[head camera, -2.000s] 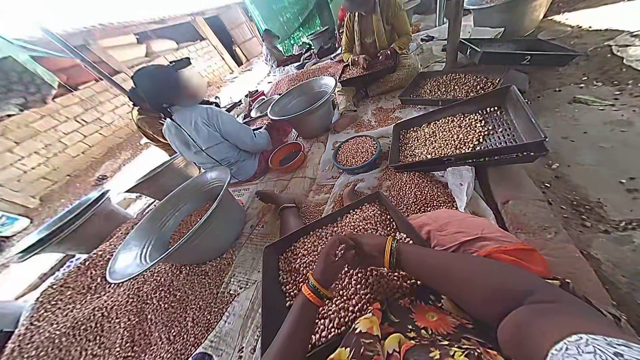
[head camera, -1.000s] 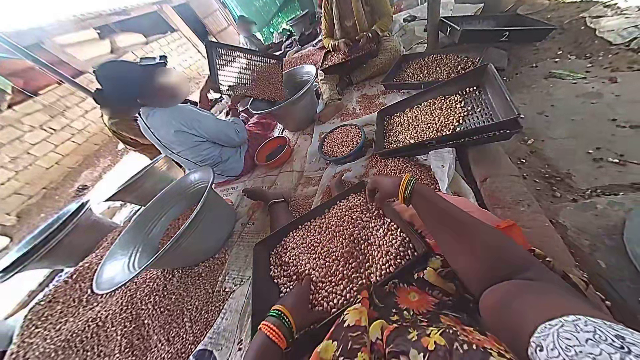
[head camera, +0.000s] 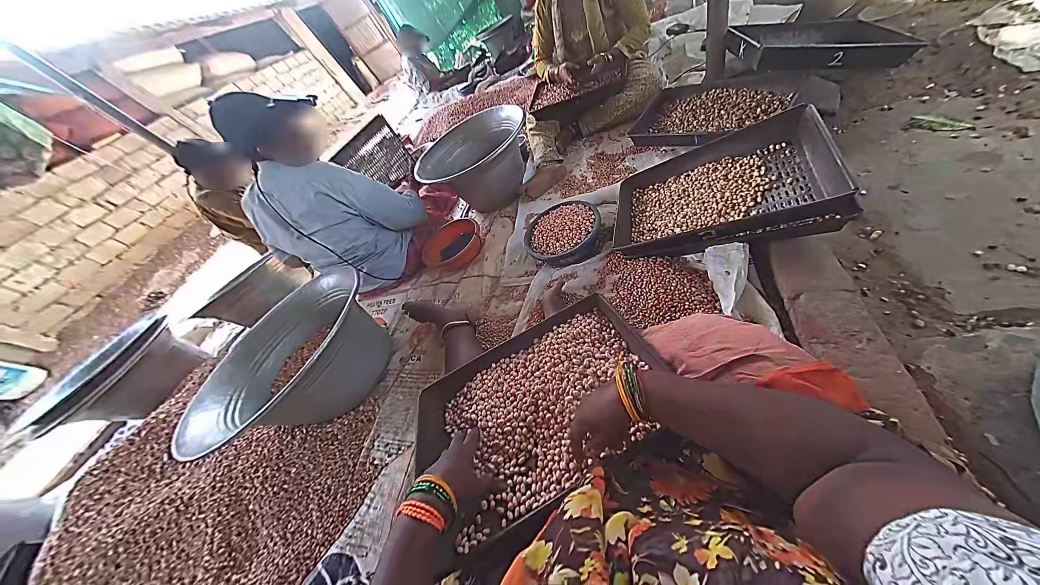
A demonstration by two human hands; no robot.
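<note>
A black plastic tray (head camera: 431,406) of pinkish-brown nuts or seeds (head camera: 528,398) rests on my lap, tilted in view. Low on the tray's left side, my left hand (head camera: 465,470) touches the nuts, fingers pointing inward. My right hand (head camera: 600,418) is at the right side of the same tray, its fingertips down among the nuts and partly hidden. Bangles circle both wrists. Whether either hand holds any nuts cannot be told.
A large metal basin (head camera: 349,357) stands on a heap of nuts (head camera: 219,487) at left. Beyond my tray are a blue tub (head camera: 562,262) of nuts, an orange bowl (head camera: 452,244) and a nut-filled crate (head camera: 735,236). Co-workers sit farther back.
My hands were together over the tray two seconds ago and are now apart. My right hand has come from the tray's far edge to its near right side. A co-worker's raised crate is now lowered.
</note>
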